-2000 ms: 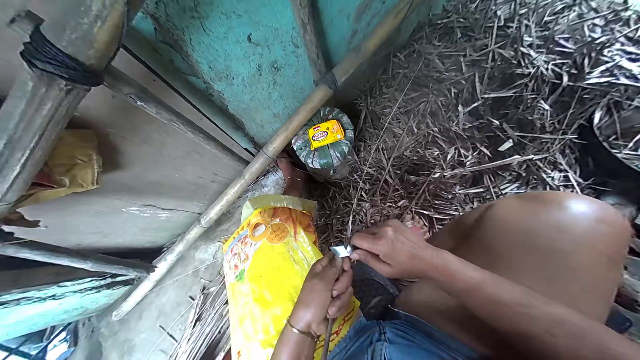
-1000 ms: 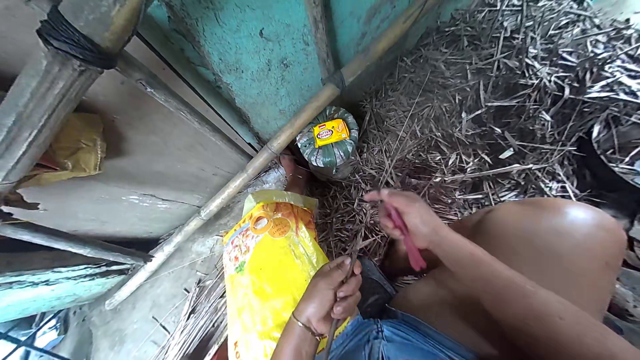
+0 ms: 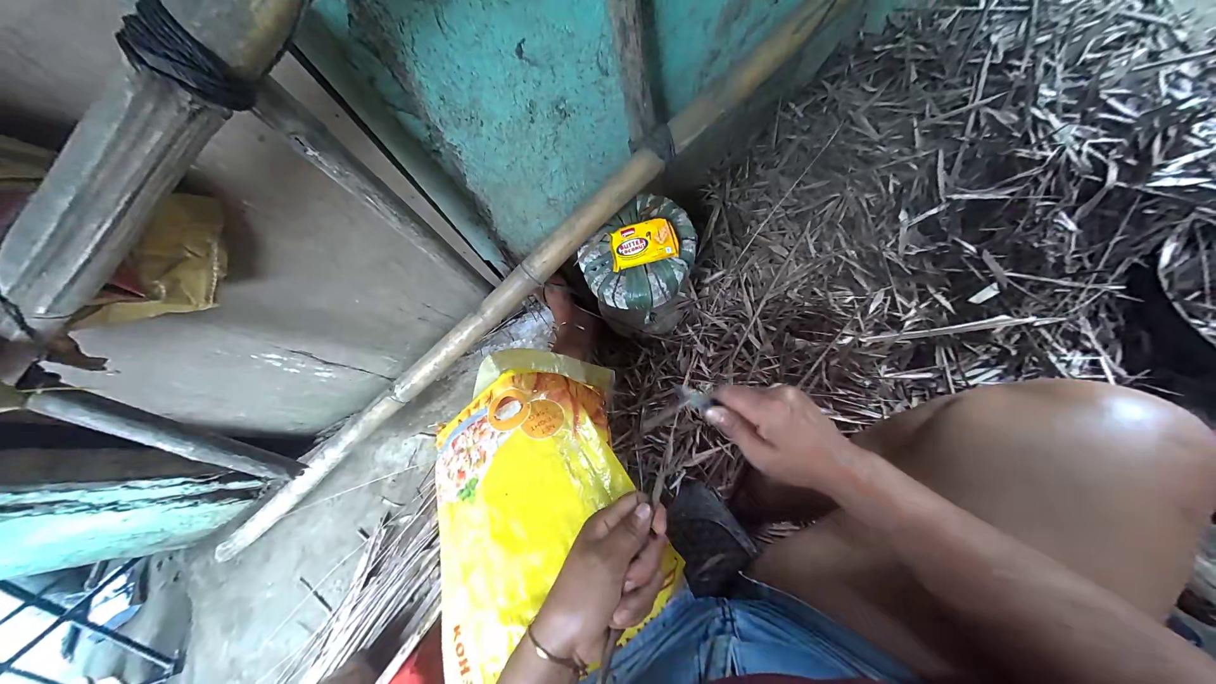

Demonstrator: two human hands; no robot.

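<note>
My left hand [image 3: 622, 560], with a bangle at the wrist, is closed around a thin brown stick [image 3: 658, 486] whose upper end points away from me. Up and to the right of it, my right hand [image 3: 779, 432] grips a small tool with a short metal blade [image 3: 693, 396], probably a knife; its handle is hidden in the fingers. The blade lies near the stick's upper end, and blur hides whether they touch. A yellow printed plastic sack [image 3: 532, 532] lies along my leg, under and left of my left hand.
Dry leaves and shavings [image 3: 902, 199] cover the ground at the right. A yellow biscuit packet [image 3: 644, 244] rests on a round green-and-white bundle [image 3: 636, 285]. A bamboo pole [image 3: 456, 353] slants before the turquoise wall [image 3: 513, 104]. Cut strips [image 3: 380, 589] lie left of the sack.
Two seconds ago my hands were together at the stick; one second ago my right hand was apart, showing a pink-red handle. That handle is now hidden and the blade is near the stick.
</note>
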